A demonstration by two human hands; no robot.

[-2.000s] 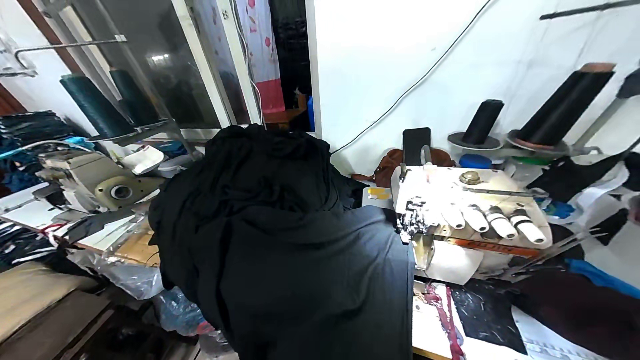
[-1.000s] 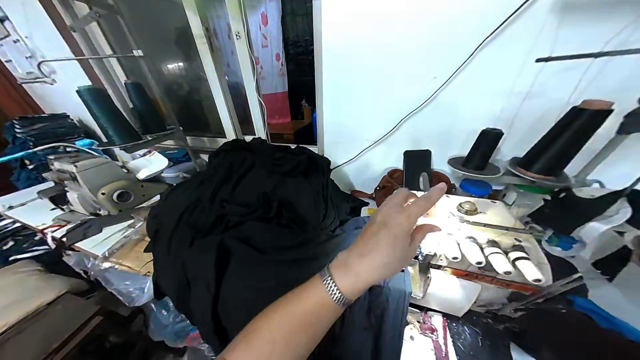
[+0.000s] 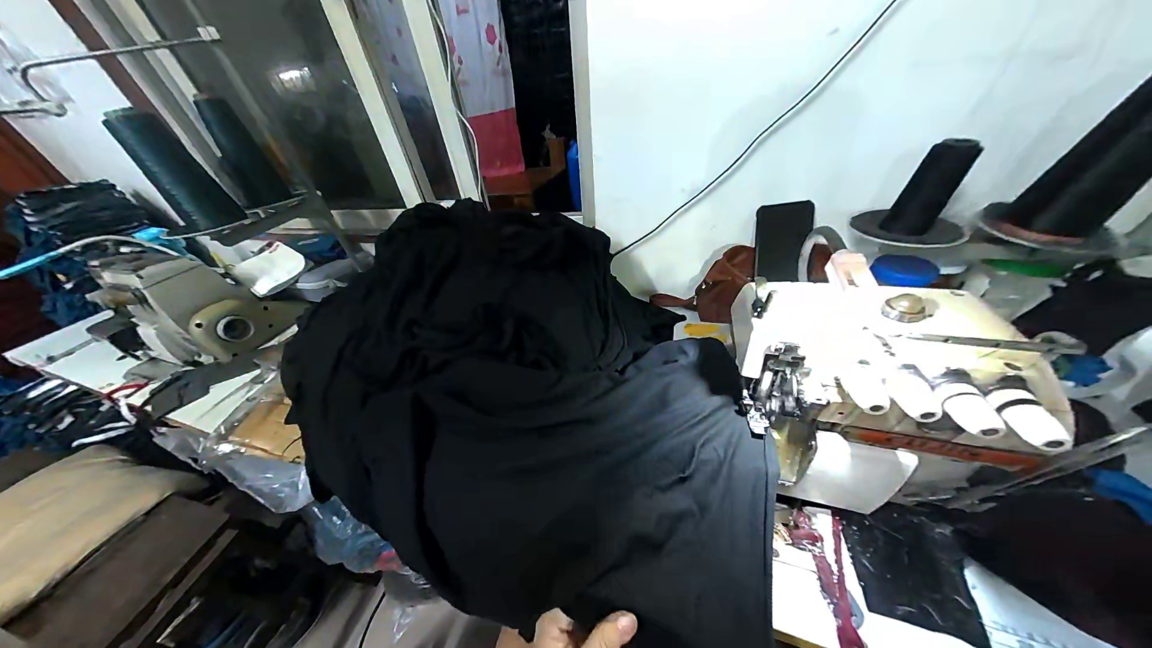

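A large pile of black fabric [image 3: 540,423] lies heaped over the work table. Its right edge runs along the presser foot [image 3: 760,416] of a serger sewing machine [image 3: 909,360]. At the bottom of the view, one of my hands [image 3: 585,630] shows only its fingertips and thumb, pinching the near edge of the fabric; it appears to be my left hand, though the wrist is cut off. My right hand is not seen. Whether the fabric is clamped under the foot cannot be told.
Another sewing machine [image 3: 216,310] stands at left. Black thread cones [image 3: 931,193] rise at the back right beside a dark phone [image 3: 783,238]. A cushion [image 3: 81,531] lies at lower left. Maroon fabric strips [image 3: 823,567] and black plastic [image 3: 913,562] lie below the serger.
The arm with a metal watch band, reaching over the fabric toward the serger one second ago, has left that spot. Fingertips now show at the bottom edge, on the fabric.
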